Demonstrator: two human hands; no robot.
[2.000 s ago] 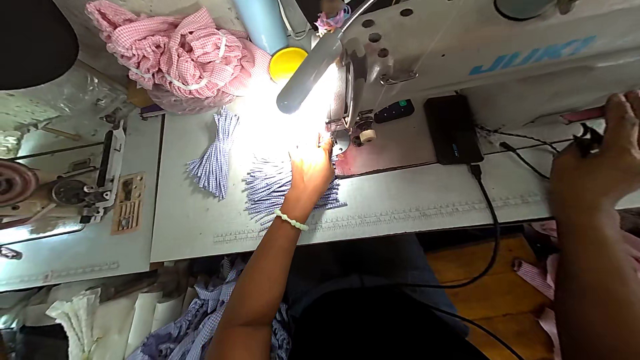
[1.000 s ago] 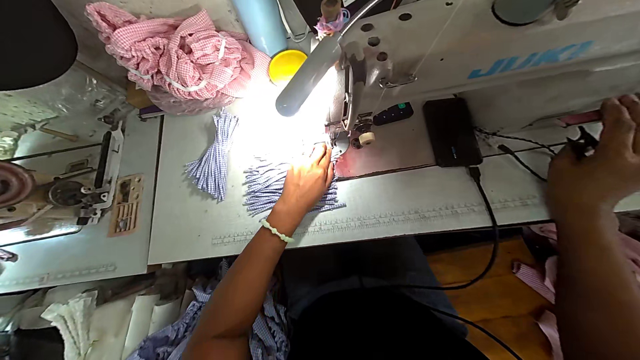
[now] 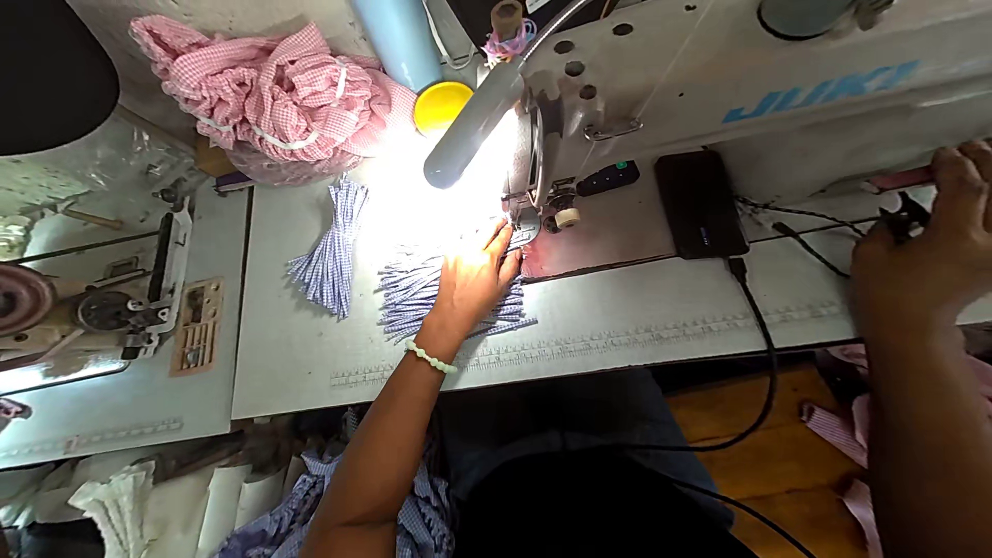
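Observation:
My left hand lies at the presser foot of a Juki sewing machine, over a spread of blue checked fabric strips. Glare washes out its fingertips, so whether they pinch anything cannot be told. A bundle of similar strips lies to its left. At the far right my right hand is beside the machine's base, with a small dark object at its fingers, partly covered by them; a reddish bar touches its fingertips.
A grey lamp shines over the needle area. Pink gingham fabric is piled behind, near a yellow round lid. A black power bank with a cable lies on the machine bed. Another sewing machine stands left.
My left hand moved slightly toward me and left between the first two frames, then back toward the presser foot. My right hand stays at the far right.

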